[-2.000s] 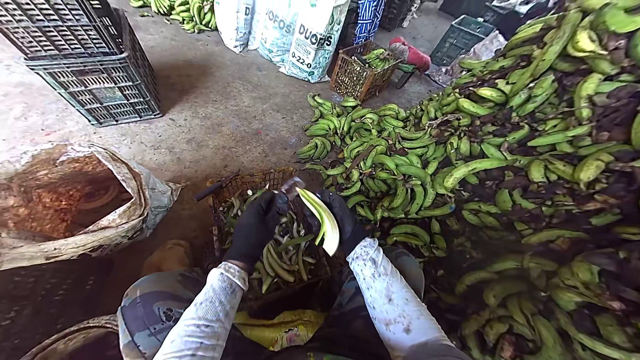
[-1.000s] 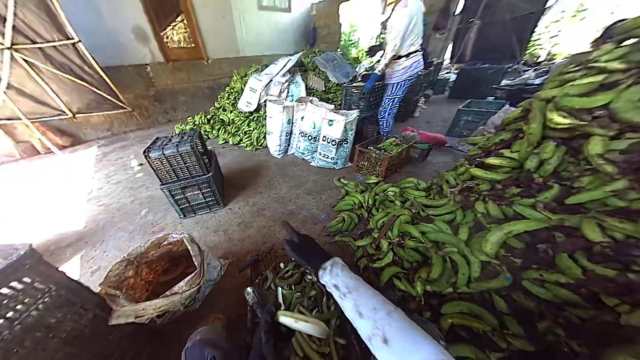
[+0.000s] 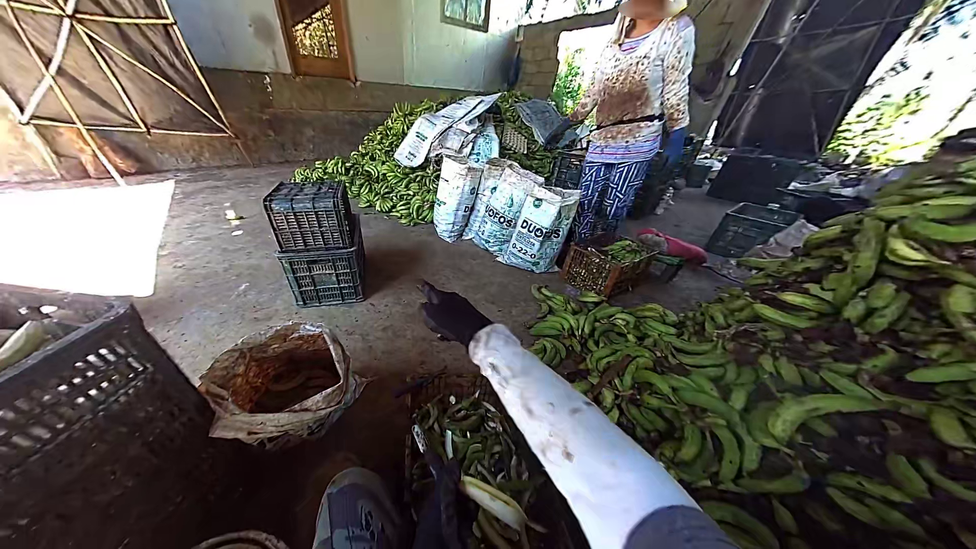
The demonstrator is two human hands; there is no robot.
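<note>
My right hand (image 3: 451,313), in a black glove, reaches forward over the floor beyond the peel crate, its fingers extended and holding nothing. Low in the view, my left hand (image 3: 438,496), also in a dark glove, is over the crate, partly dark and cut off by the lower edge. A pale, partly peeled plantain (image 3: 494,503) lies against or in it; the grip is not clear. Below is a plastic crate (image 3: 412,404) of green peels (image 3: 476,427). A large heap of green plantains (image 3: 717,404) lies to the right.
An open woven sack (image 3: 286,381) and a large dark crate (image 3: 84,404) stand at left. Two stacked crates (image 3: 320,267) are ahead. Farther off are fertilizer sacks (image 3: 537,229), a crate (image 3: 598,271), another plantain heap (image 3: 396,179) and a standing person (image 3: 633,114).
My right hand has moved away from my left hand and the plantain and now stretches forward. The view has tilted up, showing the far wall and the other person.
</note>
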